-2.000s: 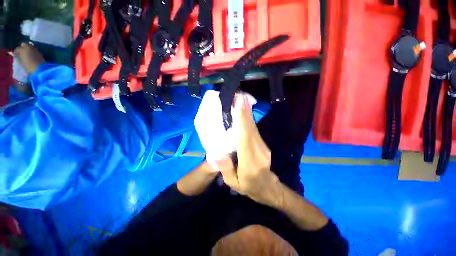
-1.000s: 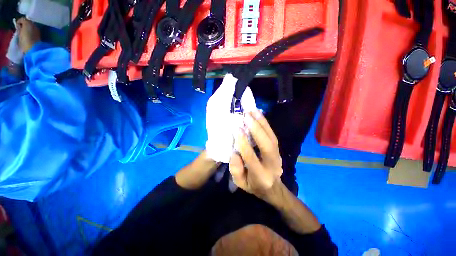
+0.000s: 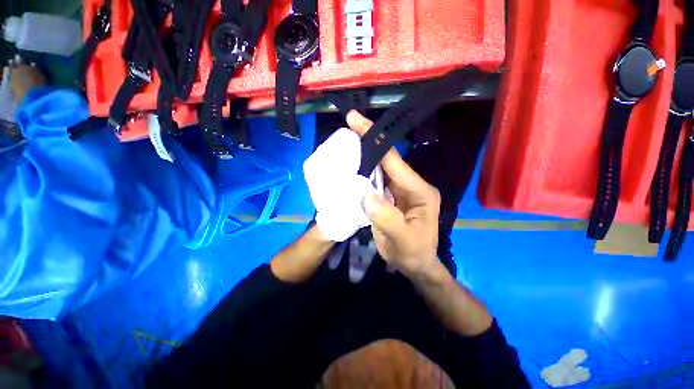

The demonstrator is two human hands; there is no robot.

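A black watch strap [image 3: 407,114] sticks up and to the right from between my hands. The watch face is hidden by my hands. My left hand [image 3: 336,186], in a white glove, is closed around the lower part of the watch. My right hand [image 3: 409,209], bare, is against the watch from the right, with its thumb near the glove and a fingertip showing behind the strap. Both hands are over my lap, just below the left tray's edge.
A left red tray [image 3: 426,45] holds jumbled black watches [image 3: 297,38] and a light strap [image 3: 358,26]. A right red tray [image 3: 533,129] holds watches [image 3: 636,72] in rows. A blue stool [image 3: 247,205], a person's blue sleeve [image 3: 91,197], a white bottle [image 3: 46,32] and a white scrap [image 3: 567,369] also show.
My right hand has turned and moved up around the strap, a fingertip now showing behind it. The strap has swung lower to the right. More of the white floor scrap has come into view.
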